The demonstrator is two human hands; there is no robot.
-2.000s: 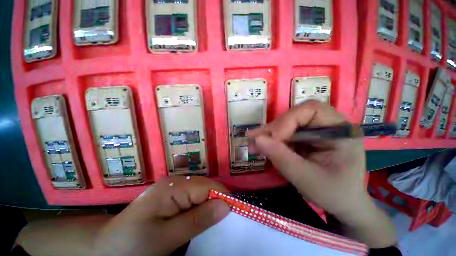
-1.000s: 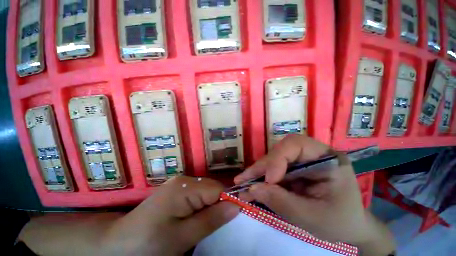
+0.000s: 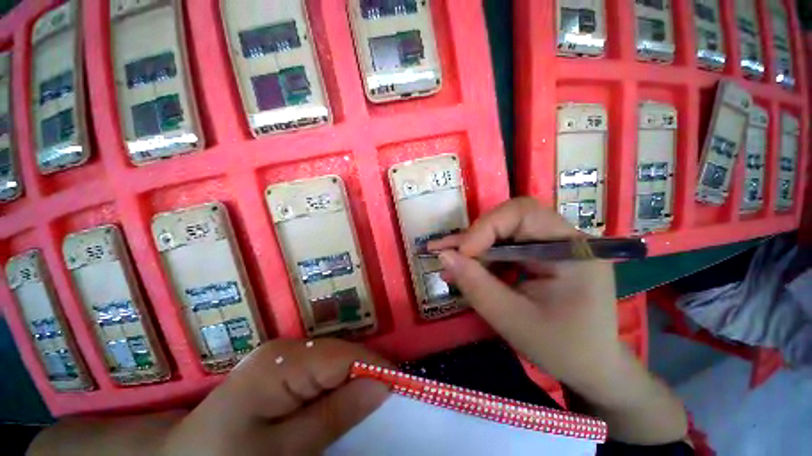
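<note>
My right hand (image 3: 543, 285) holds dark tweezers (image 3: 579, 249) like a pen, with the tip over the lower half of a gold-beige phone (image 3: 432, 200). The phone lies in the bottom right pocket of the near foam tray. The fingers hide the tip. My left hand (image 3: 285, 392) pinches the red label sheet (image 3: 481, 403), whose red strip with small pale dots is bent along the top edge and white backing hangs below. Two tiny white dots sit on my left hand.
The near red-pink foam tray (image 3: 372, 134) holds two rows of open-backed phones. A second foam tray (image 3: 614, 76) stands at the right, one phone (image 3: 723, 147) tilted in it. The green bench edge (image 3: 686, 267) shows. Grey cloth (image 3: 757, 289) and a red frame lie at lower right.
The tweezers have moved from the label sheet's corner up to the rightmost phone in the near row. The view has shifted right and tilted. My left hand still holds the sheet.
</note>
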